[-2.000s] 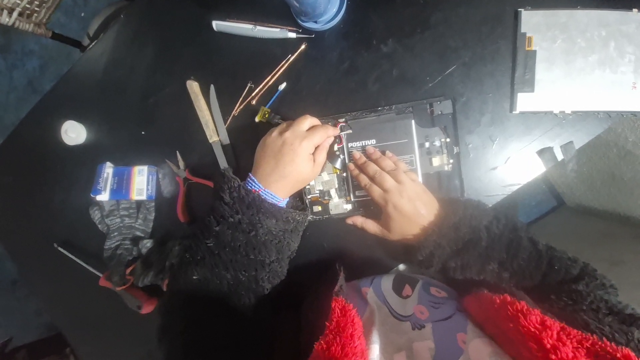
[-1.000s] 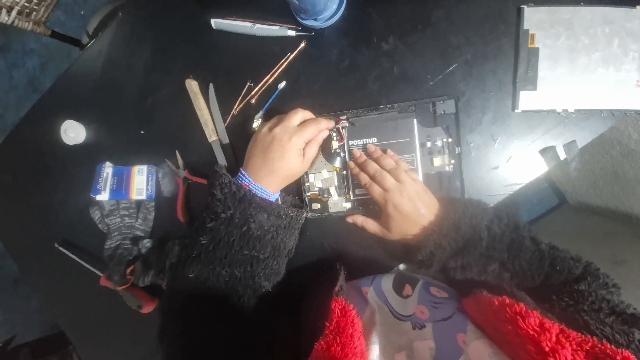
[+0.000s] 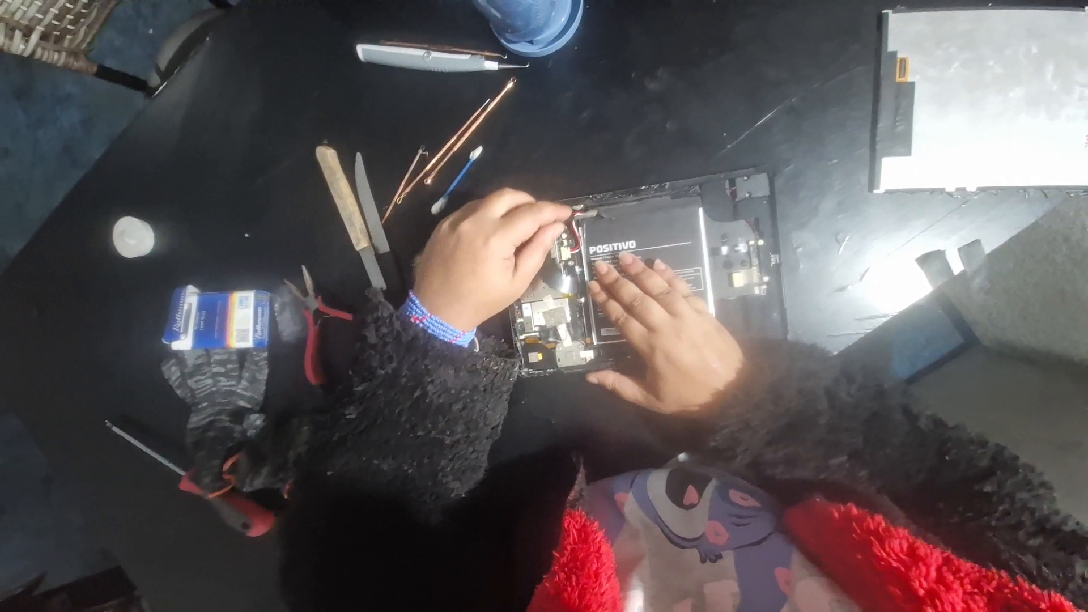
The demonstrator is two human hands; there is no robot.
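Note:
An opened tablet (image 3: 744, 297) lies on the black table, with its circuit board (image 3: 552, 319) at the left and a black Positivo battery (image 3: 650, 221) in the middle. My right hand (image 3: 671, 340) rests on the battery's lower part with its fingers apart. At the battery's upper left corner, my left hand (image 3: 493, 255) has thumb and forefinger brought together beside red and black wires (image 3: 577, 234). Whether these fingertips pinch a wire or tape cannot be told. A blue bead bracelet (image 3: 438, 321) is around my left wrist.
Left of the tablet lie a wooden-handled knife (image 3: 344, 200), another blade (image 3: 370, 200), red-handled pliers (image 3: 313, 331), a screwdriver (image 3: 229, 506), a grey glove (image 3: 225, 391) and a blue box (image 3: 223, 319). Behind are copper-coloured picks (image 3: 459, 140), a blue swab (image 3: 457, 180) and a display panel (image 3: 986, 102).
Two seconds ago my left hand was by the tablet with its fingers at the same corner; its fingers have shifted only slightly. My right hand stays on the battery.

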